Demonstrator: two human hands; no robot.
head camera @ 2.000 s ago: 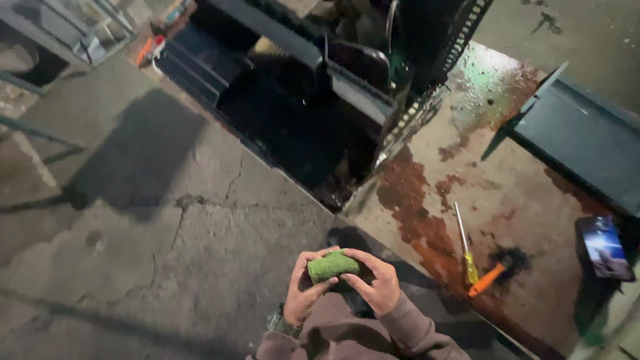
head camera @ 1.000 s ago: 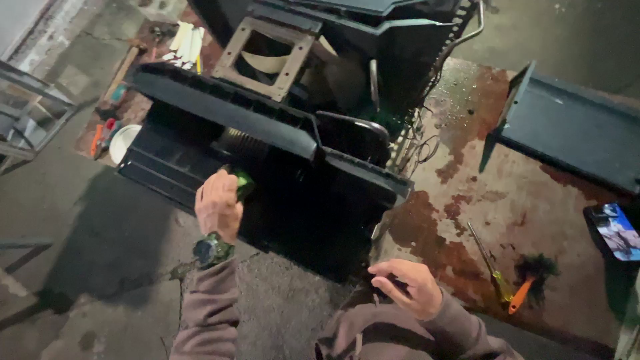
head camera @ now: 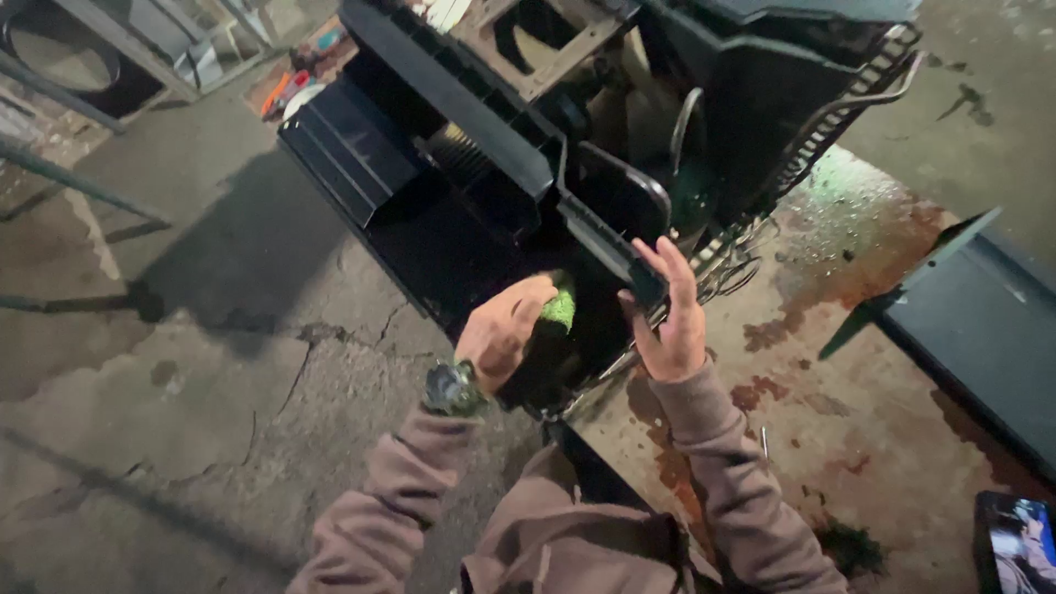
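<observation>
My left hand point(head camera: 505, 328), with a watch on the wrist, is closed around a green scouring pad point(head camera: 560, 308) over the dark base tray near the unit's close corner. The black unit point(head camera: 462, 239) has metal tubes and a finned coil edge and looks like an air-conditioner chassis. At the rim of its black partition point(head camera: 606, 239), my right hand point(head camera: 672, 318) has its fingers apart and holds nothing; whether it touches the rim I cannot tell. The pad's lower side is hidden in shadow.
A dark metal panel point(head camera: 982, 330) lies at the right on the stained board point(head camera: 792, 363). A phone point(head camera: 1019, 540) and a dark bristly tuft point(head camera: 850, 549) are at the lower right. Tools with orange and red parts point(head camera: 285, 92) lie beyond the unit's left end. Metal frames stand at the upper left.
Two seconds ago both hands held the green pad in front of the unit. Since one second ago my left hand has moved right along the tray with it, and my right hand has risen to the partition.
</observation>
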